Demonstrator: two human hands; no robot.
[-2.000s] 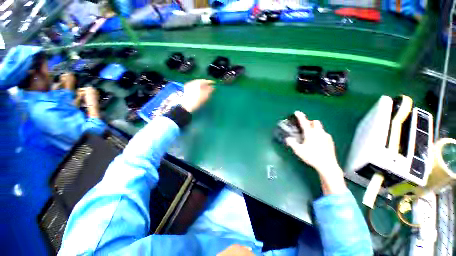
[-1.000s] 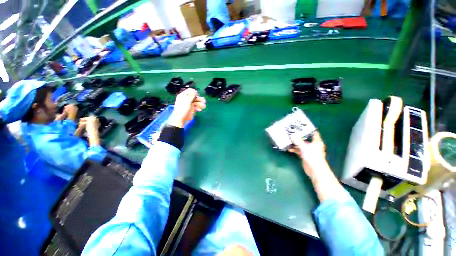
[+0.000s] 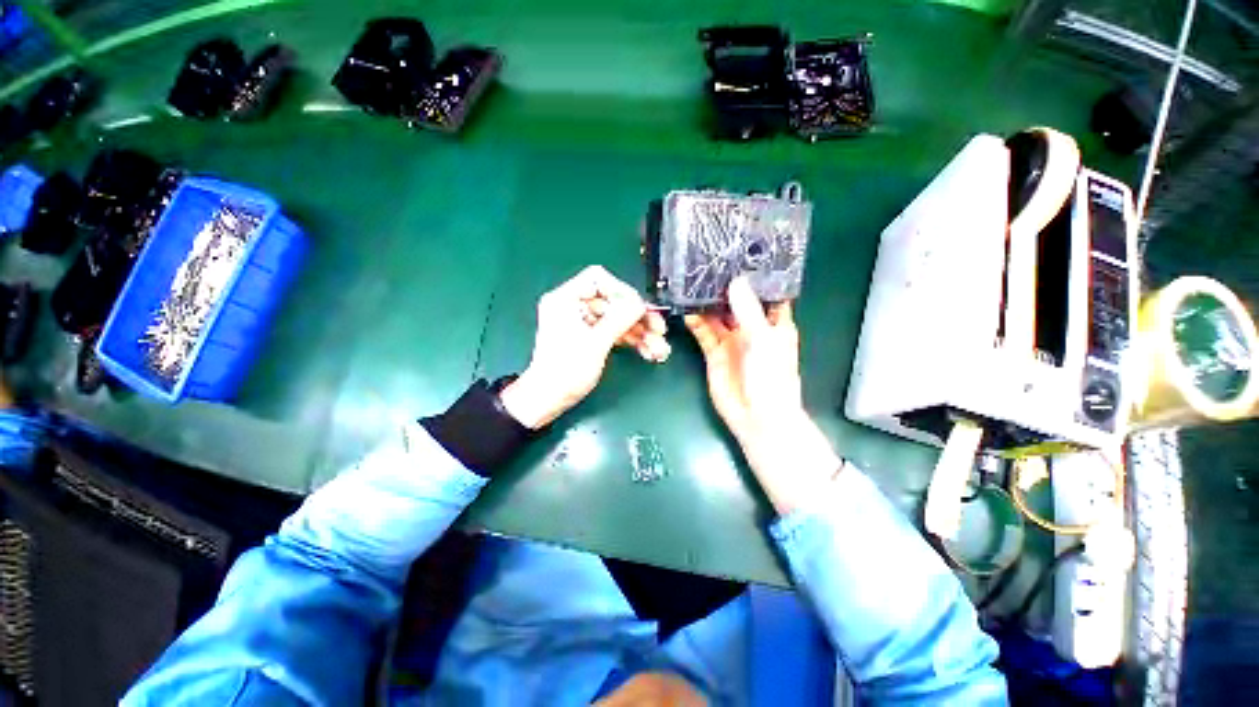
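Observation:
A trail camera unit (image 3: 729,250) with a grey bark-like face and a small loop at its top right edge is in front of me. My right hand (image 3: 750,339) holds it from below, thumb on the face. My left hand (image 3: 594,329) is at the unit's lower left corner, fingertips pinching a small thin silvery pin (image 3: 657,308) that points at the unit's side. Whether the pin has entered the unit cannot be told. The blue parts bin (image 3: 202,290) at the left holds many thin silvery pins.
Open black units (image 3: 787,86) stand along the back of the green bench, with more dark cases beside the bin. A white tape dispenser (image 3: 994,290), tape rolls (image 3: 1198,348) and a power strip (image 3: 1092,559) are at the right. A black tray (image 3: 104,566) is low at the left.
My left hand has moved from above the blue bin to the unit's left side. The unit is now upright to my view, with its face towards me. The view has tilted down.

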